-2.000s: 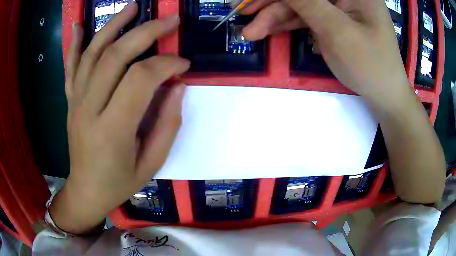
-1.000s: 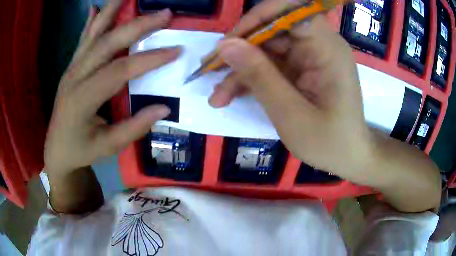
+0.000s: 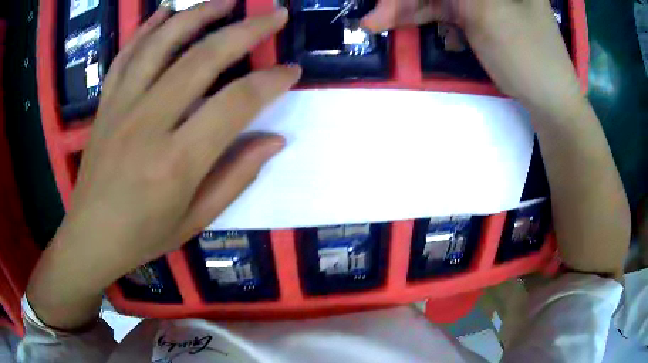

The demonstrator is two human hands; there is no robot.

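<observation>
My right hand (image 3: 508,53) is at the top, partly cut off by the edge, and holds tweezers (image 3: 342,12); only their thin metal tips show. The tips are over an open-backed phone (image 3: 341,67) in the top row, above a flat black area (image 3: 323,35) beside its silver and blue parts. My left hand (image 3: 160,152) is spread at the left with nothing in it. Its thumb lies over the left part of the white liner (image 3: 398,152), hiding that end. A black piece (image 3: 536,174) shows at the liner's right end, partly behind my right forearm.
The red foam tray (image 3: 284,266) holds phones in two rows, such as one at the lower middle (image 3: 341,259) and one at the upper left (image 3: 82,57). Dark green surface (image 3: 617,92) shows at the right. Red foam also stands at the lower left edge.
My right hand and the tweezers have moved up from the liner to the top-row phone. The black piece seen at the liner's left end a second ago no longer shows there. The view has shifted.
</observation>
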